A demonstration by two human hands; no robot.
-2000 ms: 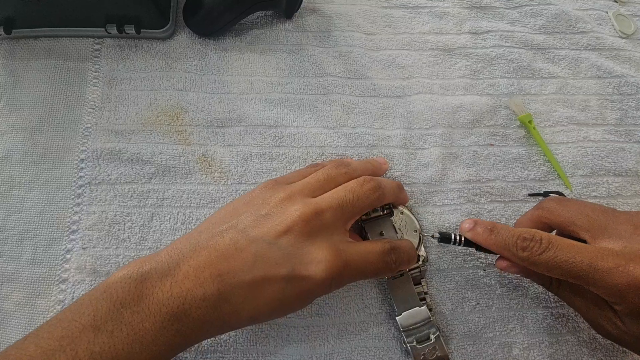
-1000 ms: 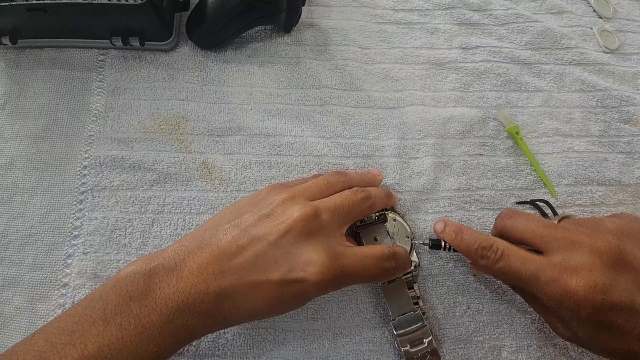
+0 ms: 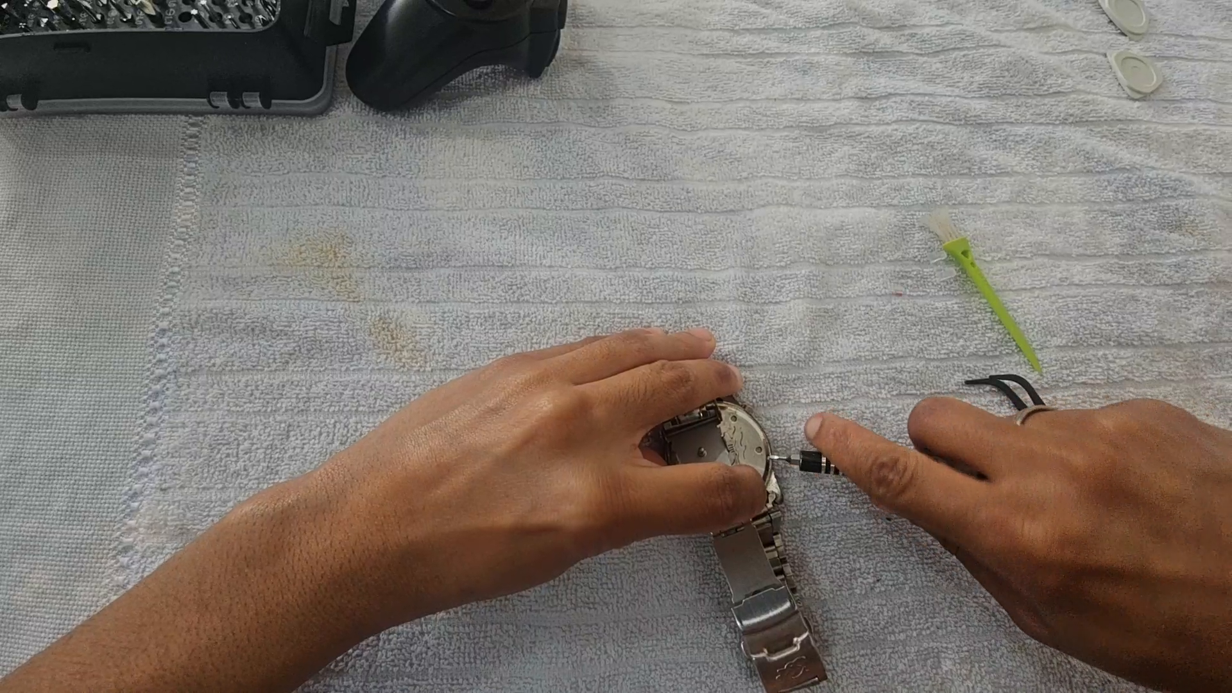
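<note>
My left hand point(image 3: 539, 452) grips a metal wristwatch point(image 3: 747, 443) that lies face down on the towel, its case back up, thumb and fingers around the case. The steel bracelet with its folding clasp point(image 3: 775, 626) stretches toward the near edge. From the right, my right hand point(image 3: 1068, 510) holds a small black precision screwdriver point(image 3: 818, 462), most of its handle hidden under the hand. The thin metal tip meets the right edge of the case back. Black curved tips of a tool, possibly tweezers point(image 3: 1011, 385), show behind the right hand's ringed finger; how they are held is unclear.
White ribbed towel point(image 3: 577, 231) covers the surface. A green-handled brush point(image 3: 996, 306) lies at the right. Two pale plastic pieces point(image 3: 1138, 74) are at the far right. A black case of bits point(image 3: 164, 67) and a black object point(image 3: 452, 48) sit at the far left.
My right hand has shifted slightly, and the screwdriver has gone from just off the case to its edge, with less of its handle showing. The left hand still grips the watch.
</note>
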